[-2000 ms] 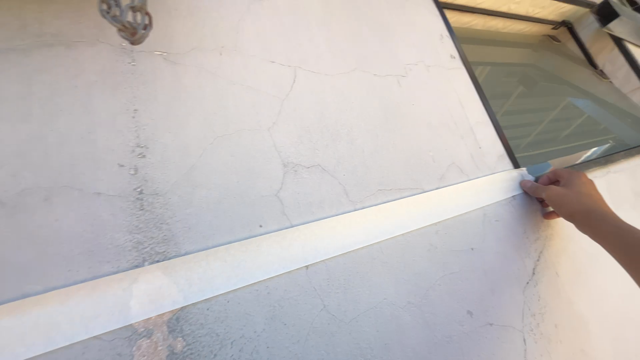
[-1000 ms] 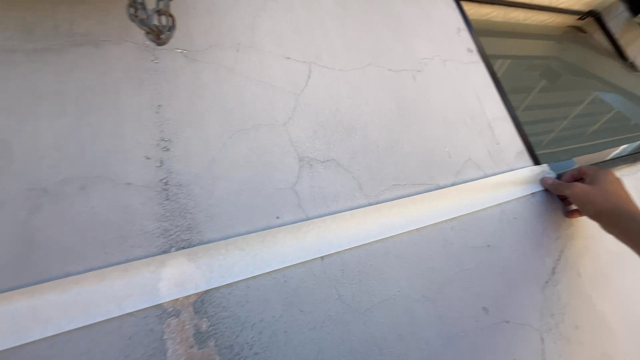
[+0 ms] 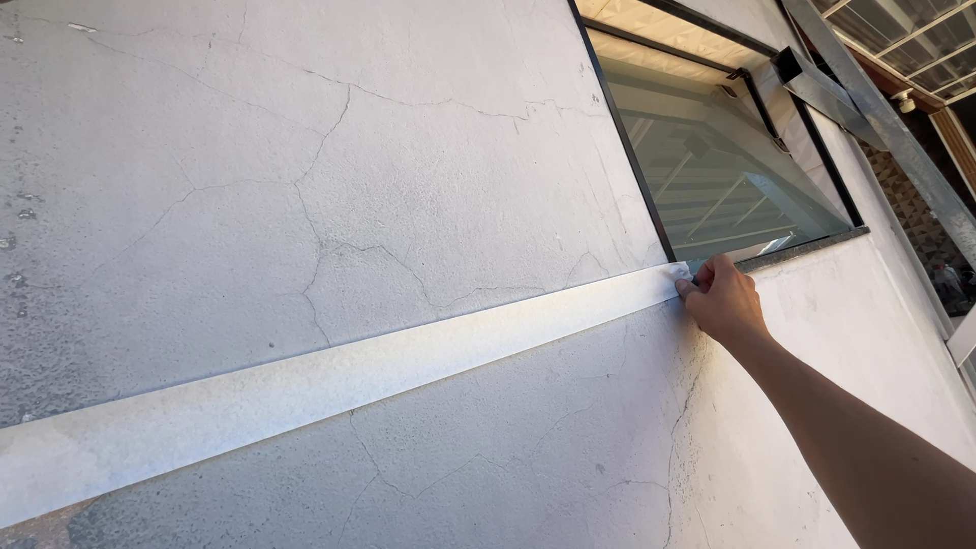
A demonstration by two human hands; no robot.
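A long pale strip of masking tape or paper runs across the cracked, painted wall, rising from the lower left to the window's lower left corner. My right hand pinches its crumpled right end between thumb and fingers, just under the black window frame. The strip lies along the wall, but how firmly it sticks cannot be told. My left hand is out of view.
The window pane stands within the black frame above a dark stone sill. Metal bars slant at the upper right, near a roof with translucent panels. Cracks and flaked paint mark the wall.
The view has swung toward the right, showing more of the window and metal bars; the chain seen earlier at the top left is out of view. My right hand stays at the strip's end.
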